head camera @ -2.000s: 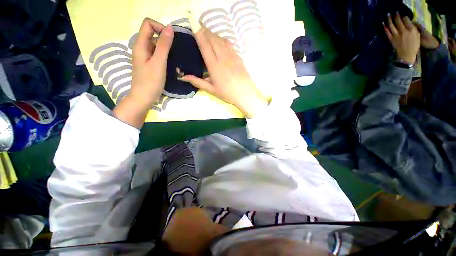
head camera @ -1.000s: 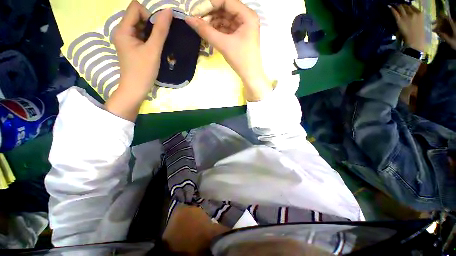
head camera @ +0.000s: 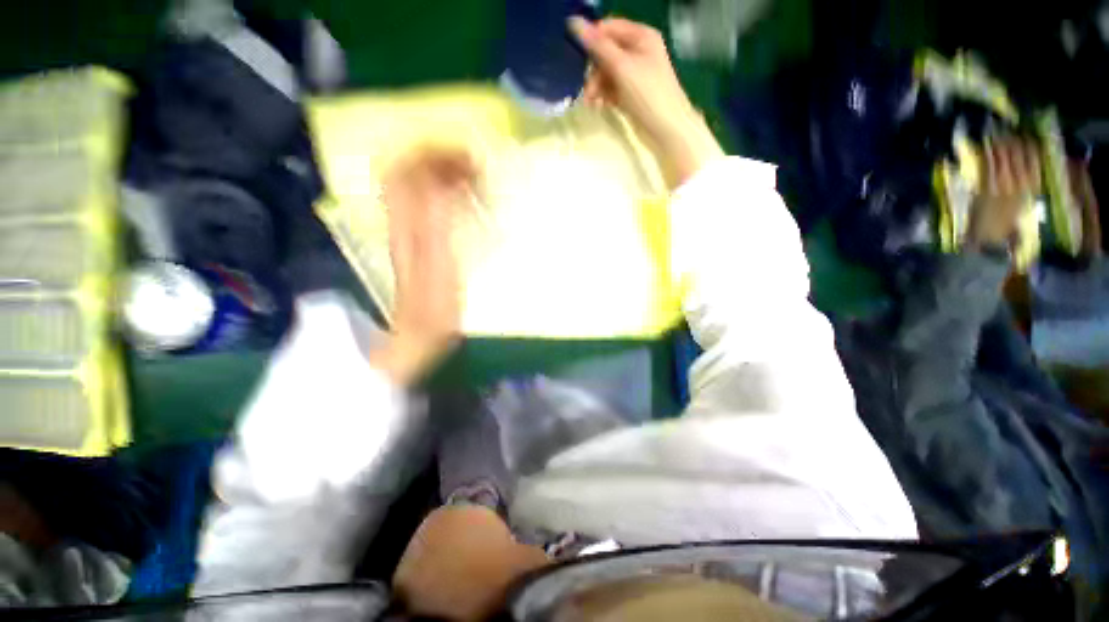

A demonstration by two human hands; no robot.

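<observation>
A dark oval piece [head camera: 541, 46] is at the top edge of the view, with a pale crescent on its lower end. My right hand [head camera: 626, 75] grips its right side above the far edge of the yellow backing sheet [head camera: 608, 286]. My left hand [head camera: 428, 237] is over the left part of the sheet and strongly blurred, so its fingers and any contents cannot be made out. The middle of the sheet is washed out by glare, and its grey arcs cannot be told.
A stack of yellow-edged sheets [head camera: 73, 261] is at far left. A blue can with a silver top [head camera: 170, 306] stands beside it, near dark pieces [head camera: 225, 109]. At right are a dark heap [head camera: 839, 134] and another person's hands [head camera: 1003, 182] with yellow strips.
The view has swung left, showing the stacked sheets. My right hand has moved forward with the dark oval piece, and my left hand has let go of it.
</observation>
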